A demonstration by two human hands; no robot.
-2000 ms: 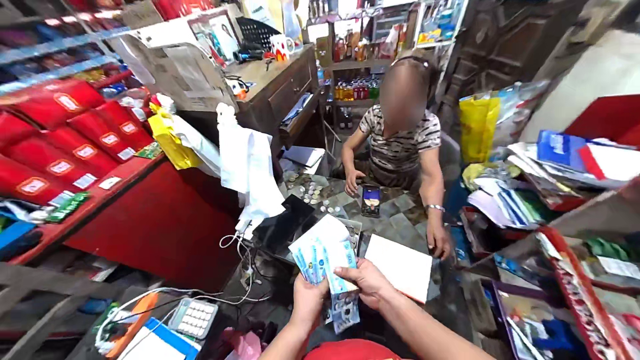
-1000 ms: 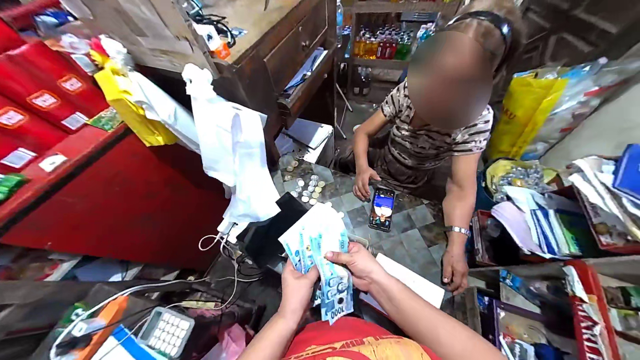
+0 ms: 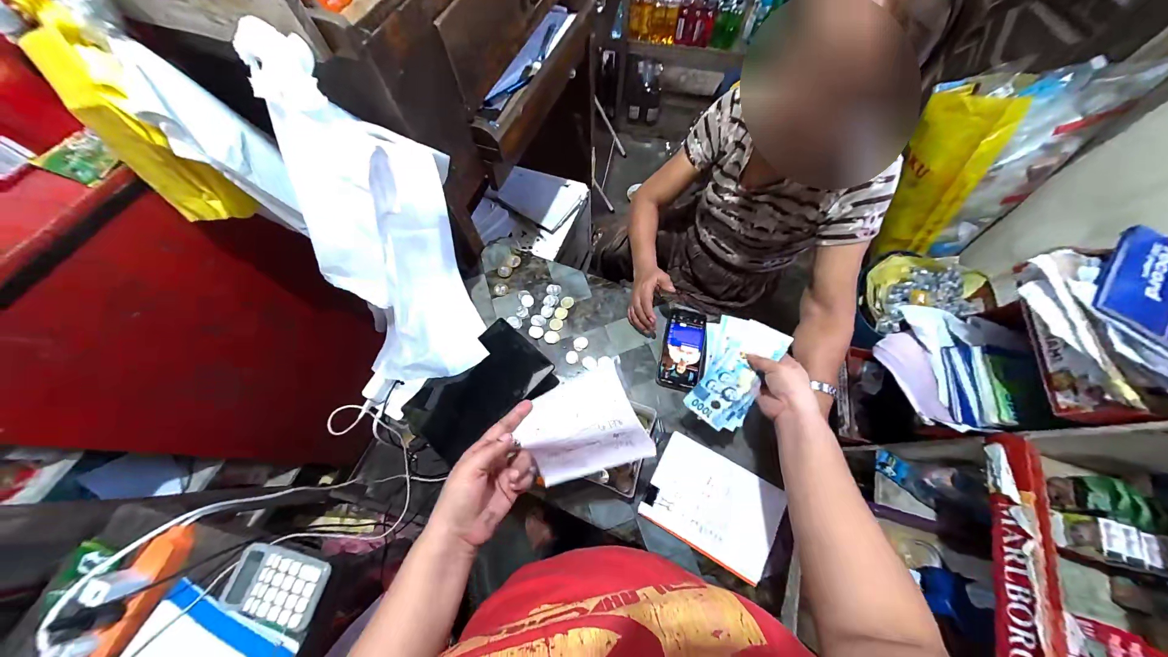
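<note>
My right hand grips a fan of blue banknotes by its upper right edge, beside a lit phone on the tiled tabletop. My left hand has its fingers spread at the left edge of a white sheet with handwriting; whether it pinches the sheet I cannot tell. Under that sheet a plastic tray partly shows. A second written pad lies nearer my body, to the right. Coins are scattered beyond the sheet.
Across the table sits a person, one hand near the phone. A black case and hanging white plastic bags are left. White cables and a calculator are lower left. Boxes of papers line the right.
The banknotes, earlier held in both my hands near my body, are now in my right hand, farther forward by the phone. My left hand has parted from them and moved left.
</note>
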